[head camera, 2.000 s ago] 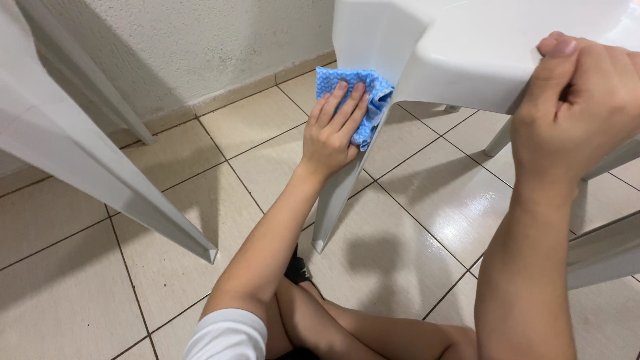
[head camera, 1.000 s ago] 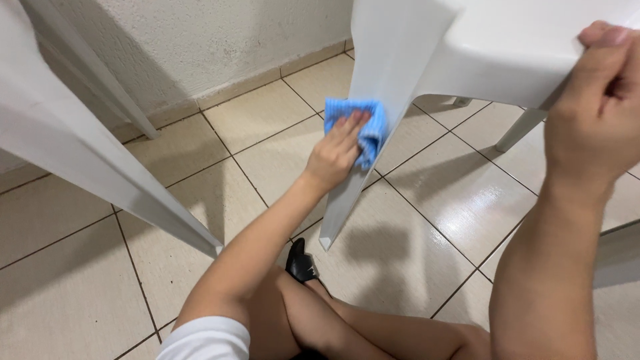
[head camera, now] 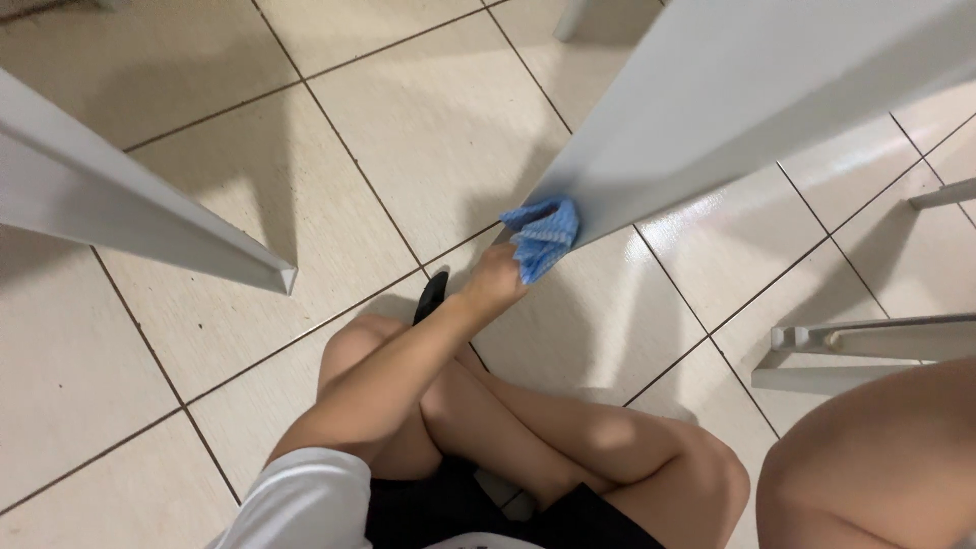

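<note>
A blue cloth (head camera: 545, 235) is wrapped against the lower part of a white plastic chair's leg (head camera: 648, 137), which slants down from the upper right. My left hand (head camera: 497, 276) holds the cloth around the leg near its foot, and the fingers are mostly hidden behind the cloth and leg. Only part of my right arm shows at the lower right edge; my right hand is outside the view. The chair's seat is out of view too.
Another white plastic leg (head camera: 152, 191) slants in from the left. More white legs (head camera: 877, 354) stand at the right. My crossed legs (head camera: 564, 427) and a black shoe (head camera: 431, 296) are below, on the tiled floor (head camera: 381, 137).
My left hand has moved down the chair leg with the blue cloth, close to its foot. The view has tilted downward, and my right hand has left it.
</note>
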